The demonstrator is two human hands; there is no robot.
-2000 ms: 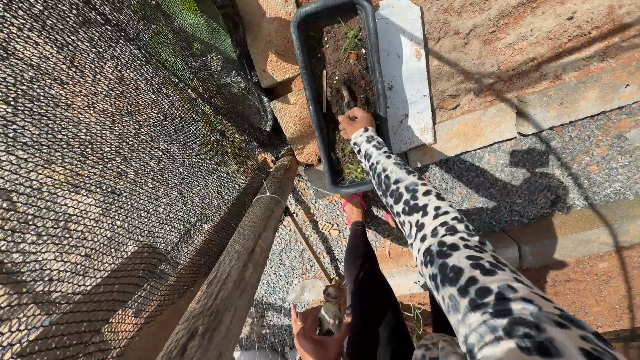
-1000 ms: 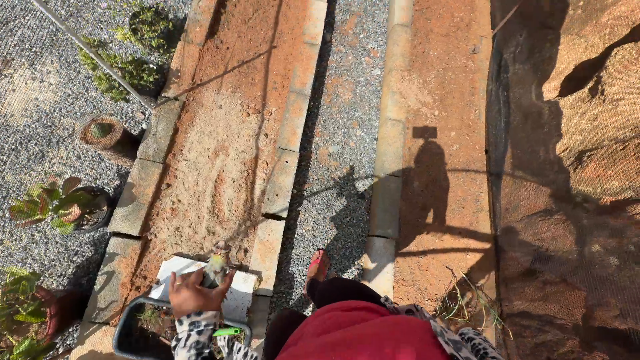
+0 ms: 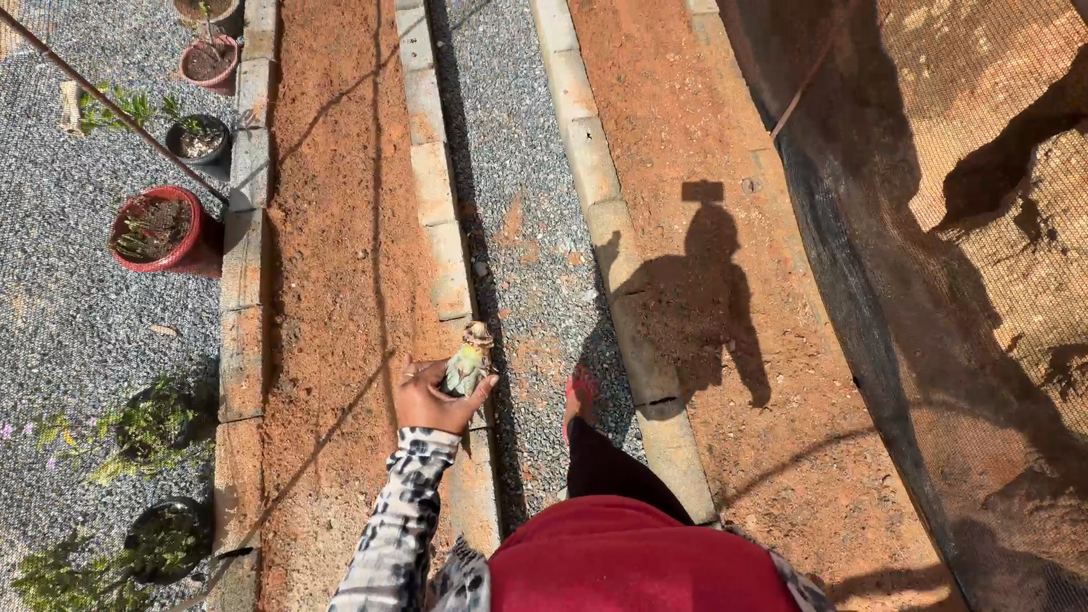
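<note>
My left hand, in a black-and-white spotted sleeve, is closed around a small pale-green plant piece with a dry brown end. The piece points away from me and sticks out between the thumb and fingers. The hand is above the edge of the red soil strip and its concrete block edging. My right hand is out of view; only a bit of spotted sleeve shows at the lower right, beside my red top.
A gravel path runs ahead, with my foot in a red sandal on it. Along the left stand a red pot, a black pot and other potted plants. Netting borders the right soil strip.
The view has swung away from the dark planter trough, where my right hand was at first. My left hand, over the white slab by the trough one second ago, is now beside the path.
</note>
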